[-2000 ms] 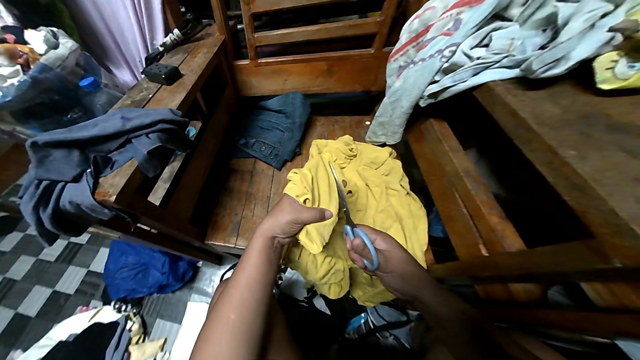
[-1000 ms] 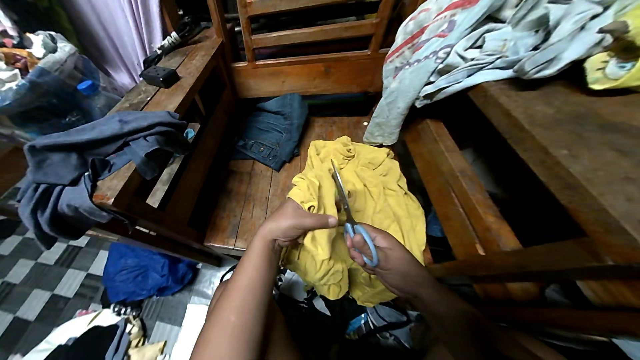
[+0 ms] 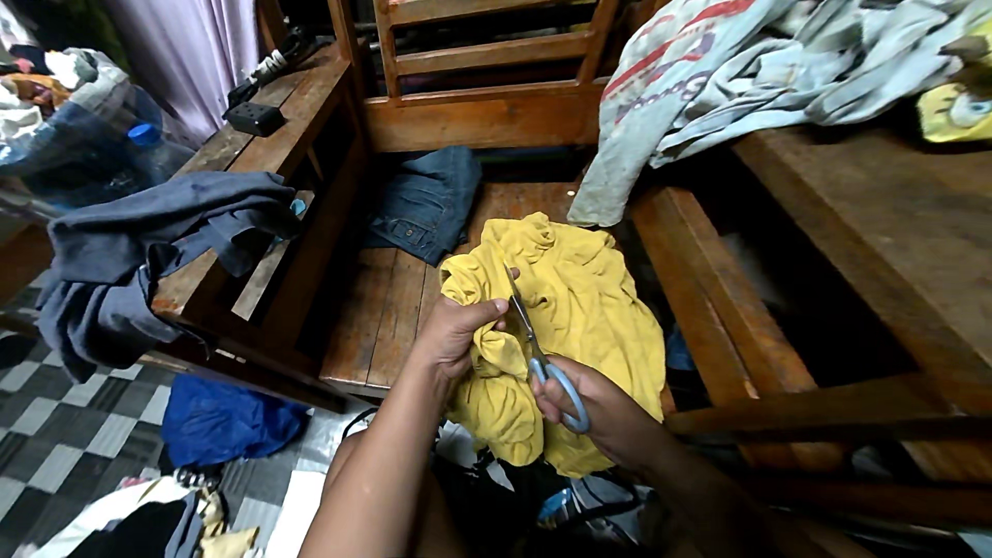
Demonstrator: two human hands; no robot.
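A crumpled yellow cloth garment [image 3: 589,294] lies over the front of a wooden bench seat. My left hand [image 3: 457,333] grips a bunched fold of it, thumb on top. In my right hand [image 3: 577,395] are scissors [image 3: 559,391] with light blue handles, their blades pointing up and away over the cloth, close to my left fingertips. The blades look nearly closed; whether cloth lies between them cannot be told. Folded dark blue denim [image 3: 430,201] rests on the seat behind the garment.
Grey-blue cloth [image 3: 155,240] hangs over the left armrest, near a black power socket block [image 3: 254,118]. Pale printed cloth [image 3: 697,85] drapes from the right-hand wooden surface. A blue cloth bundle [image 3: 225,418] and other fabrics [image 3: 132,515] lie on the checkered floor.
The yellow cloth by my left hand is bunched differently, with a fold now turned over below the thumb. Both hands keep their hold on the cloth and the scissors.
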